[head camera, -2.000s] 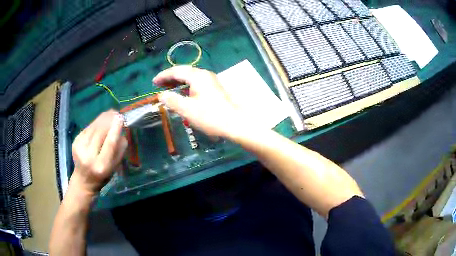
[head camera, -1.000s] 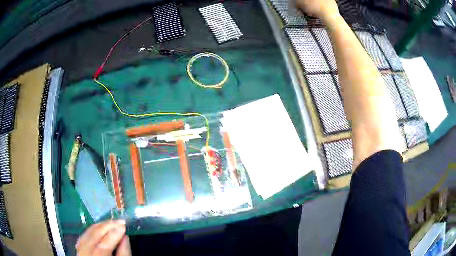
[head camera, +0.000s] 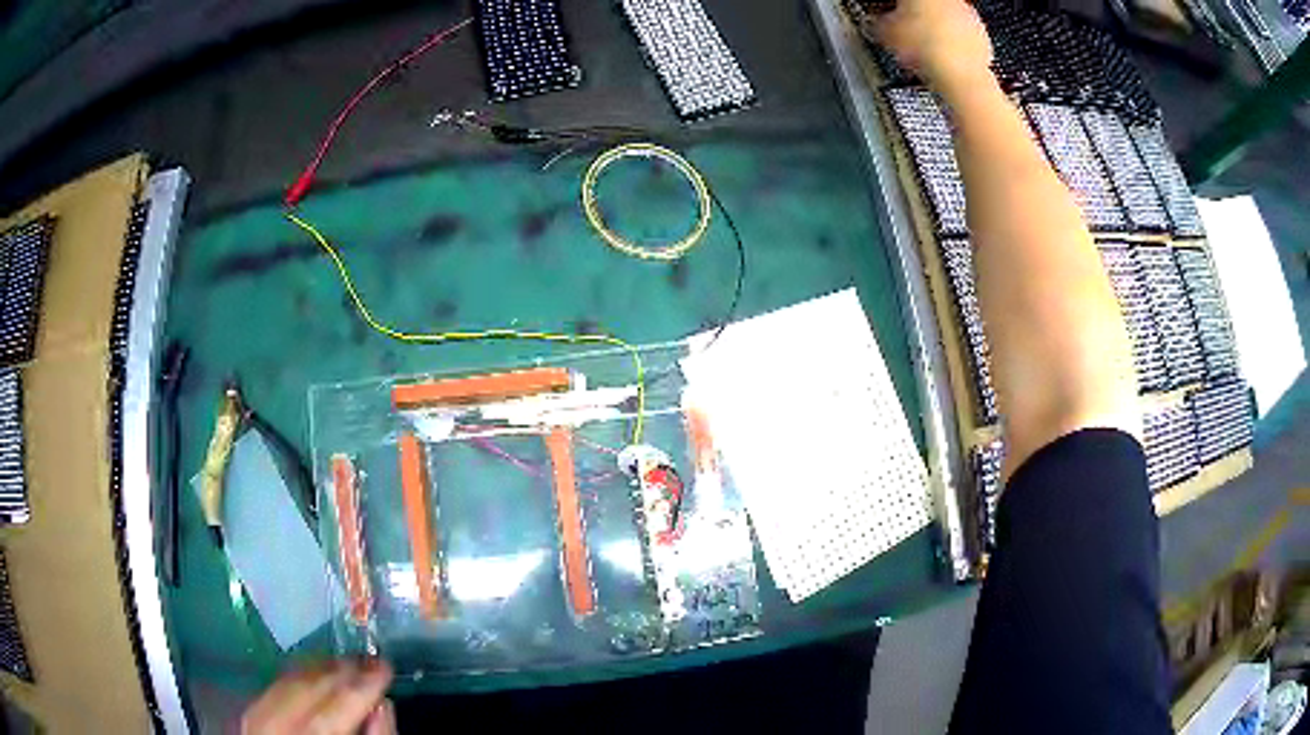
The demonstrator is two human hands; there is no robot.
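The clear acrylic test fixture (head camera: 496,560) lies on the green mat with orange-brown strips (head camera: 572,524) and no module between them. My left hand (head camera: 323,704) is at the fixture's lower left corner, cut off by the bottom edge, fingers bent close together; whether it grips anything is unclear. My right hand (head camera: 934,40) reaches to the far end of the right-hand module tray (head camera: 908,244), its fingertips on or beside dark modules near the top edge. Its grip is hidden. The tray holds rows of LED dot-matrix modules (head camera: 1078,151).
The left-hand tray (head camera: 86,474) holds some modules. A perforated white sheet (head camera: 819,445) touches the fixture's right side. Cutters (head camera: 219,460) and a light blue card (head camera: 273,546) lie left. Behind are a wire coil (head camera: 647,201), thin leads and two modules (head camera: 687,55).
Both hands have left the top of the fixture. My right hand has moved to the far end of the right tray; my left hand has dropped to the fixture's near corner. The view has shifted.
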